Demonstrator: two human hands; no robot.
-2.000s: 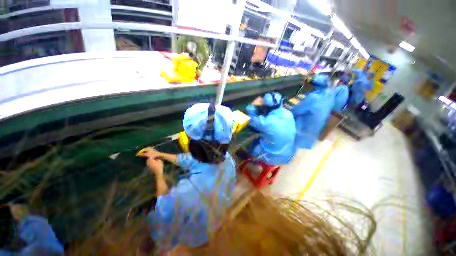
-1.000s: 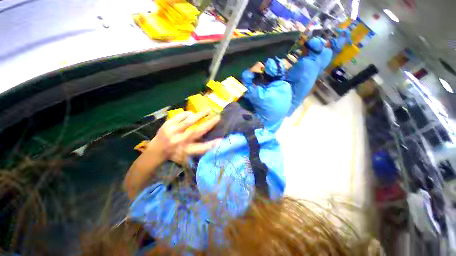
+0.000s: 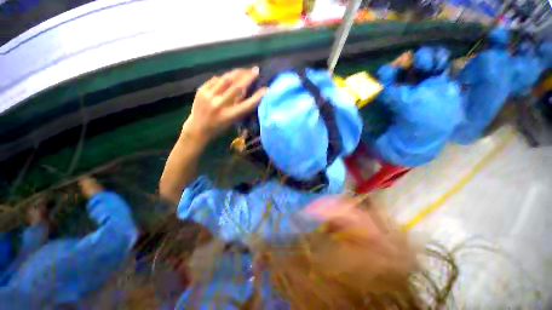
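Note:
Neither of my hands can be made out. Brown strands, likely hair, and a blurred pinkish shape (image 3: 342, 212) that I cannot identify cover the lower middle. Nearest in front is a worker in a light blue cap (image 3: 296, 121) with a black strap. That worker's bare raised hand (image 3: 221, 103) is spread beside the head; anything in it cannot be seen. Yellow cartons (image 3: 363, 88) show just beyond the cap. At the lower left, blurred blue sleeves (image 3: 112, 215) with bare hands reach over the dark bench; they look like another worker's.
The green conveyor (image 3: 163, 60) runs along a white raised surface (image 3: 151, 36), with a yellow pile (image 3: 275, 11) on it. A pale post (image 3: 345, 36) stands beyond the cap. More blue-clad workers (image 3: 423, 109) sit to the right, by a red stool (image 3: 378, 175). The floor (image 3: 502, 212) has a yellow line.
The view has swung. The near worker's raised hand, earlier over the face and before that low at the bench, is now beside the head. More of the blue sleeves shows at the lower left.

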